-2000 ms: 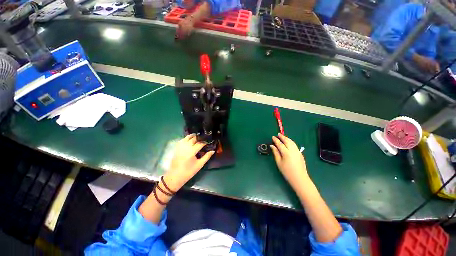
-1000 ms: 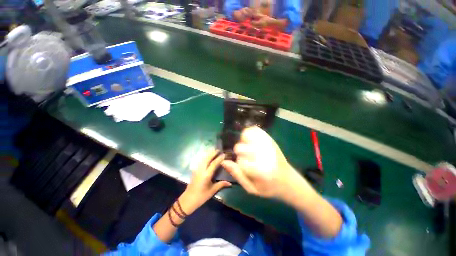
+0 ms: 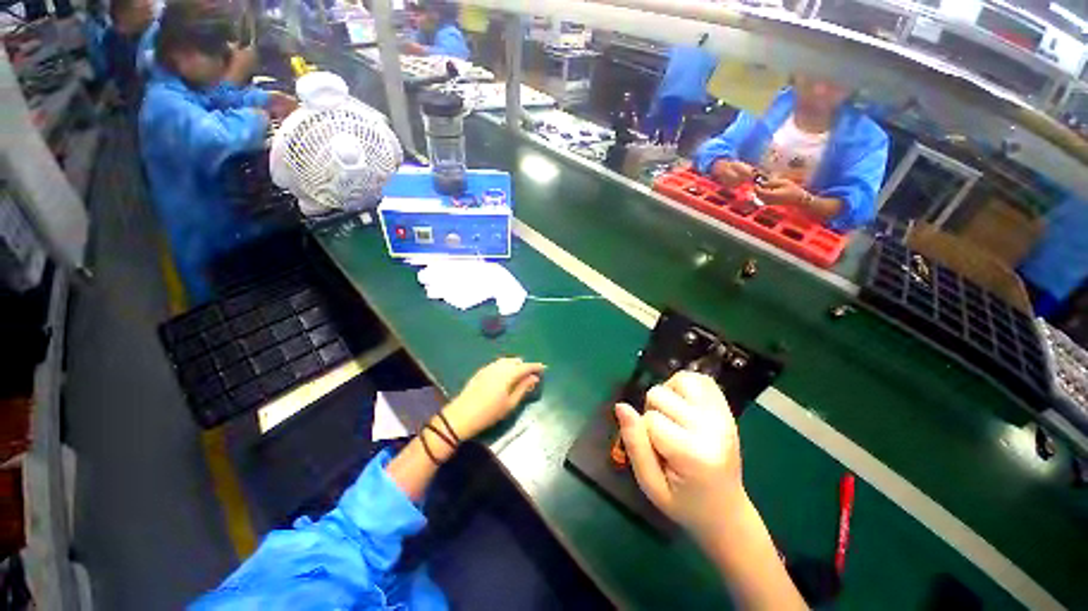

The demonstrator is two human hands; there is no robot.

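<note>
The black press fixture (image 3: 716, 340) stands tilted in view at the lower centre, its flat base towards the bench's front edge. My right hand (image 3: 686, 448) is closed in a fist over the front of the press, around its handle; the grip is hidden in the fist. An orange bit shows beside it. My left hand (image 3: 499, 394) is left of the press, above the bench's front edge, with curled fingers. Whether it holds a small part cannot be made out. The nest is mostly hidden by my right hand.
A black lump (image 3: 493, 325) lies by the white cloth (image 3: 471, 287), before the blue instrument (image 3: 447, 227). A white fan (image 3: 337, 155) stands behind left. A red pen (image 3: 845, 523) lies right. A person works at a red tray (image 3: 752, 217) across the line; another stands far left.
The view has swung left. My left hand has moved away from the press to the left. My right hand came from beside the pen to the press handle and remains there.
</note>
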